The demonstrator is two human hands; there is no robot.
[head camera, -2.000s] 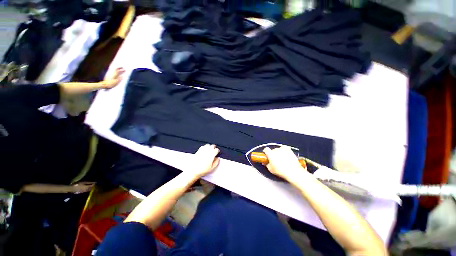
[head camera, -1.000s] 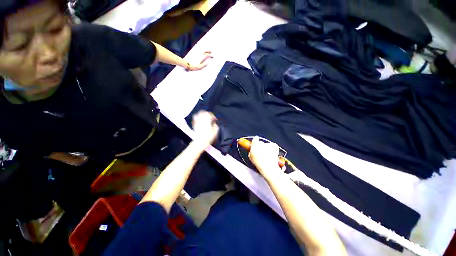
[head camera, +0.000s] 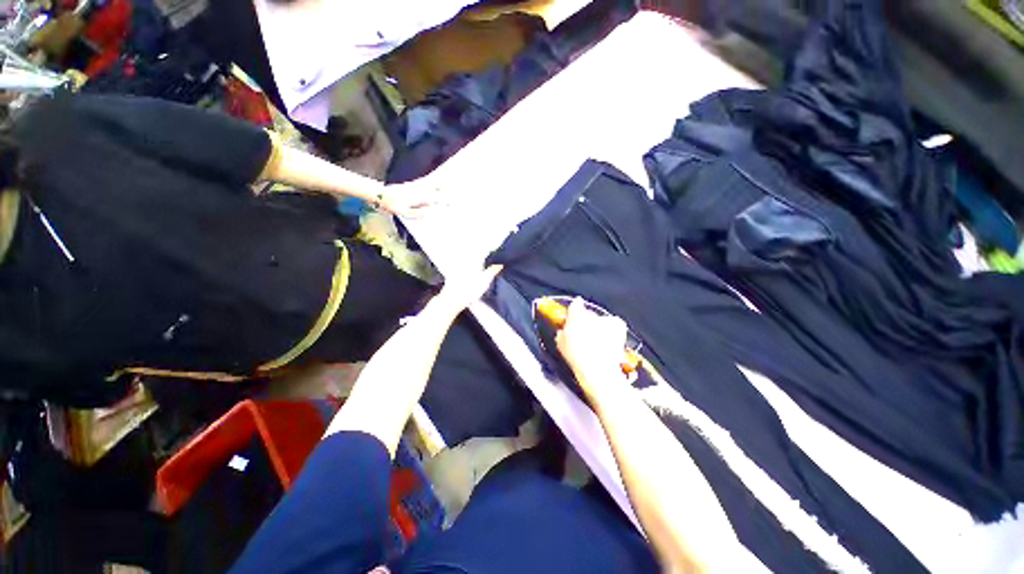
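Observation:
Black trousers (head camera: 663,297) lie flat on the pale pressing table cover (head camera: 528,140), waist end toward the upper left, legs running to the lower right. My right hand (head camera: 592,340) is closed around the orange-brown handle of the steam iron (head camera: 552,315), which rests on the trousers near the table's near edge. The white steam hose (head camera: 741,460) trails from it over the legs. My left hand (head camera: 477,280) is at the waist end's near corner, fingertips at the cloth; whether it grips the cloth is unclear.
A pile of black trousers (head camera: 831,258) lies on the table's far side. A person in black (head camera: 168,247) stands at the left, one hand (head camera: 416,200) at the table edge. A red crate (head camera: 264,437) is below left. Dark cloth (head camera: 472,381) hangs below the near edge.
The view has turned left. The iron has moved along the trousers from the hem end toward the waist end. My left hand has moved up to the waist corner. The other person has turned away.

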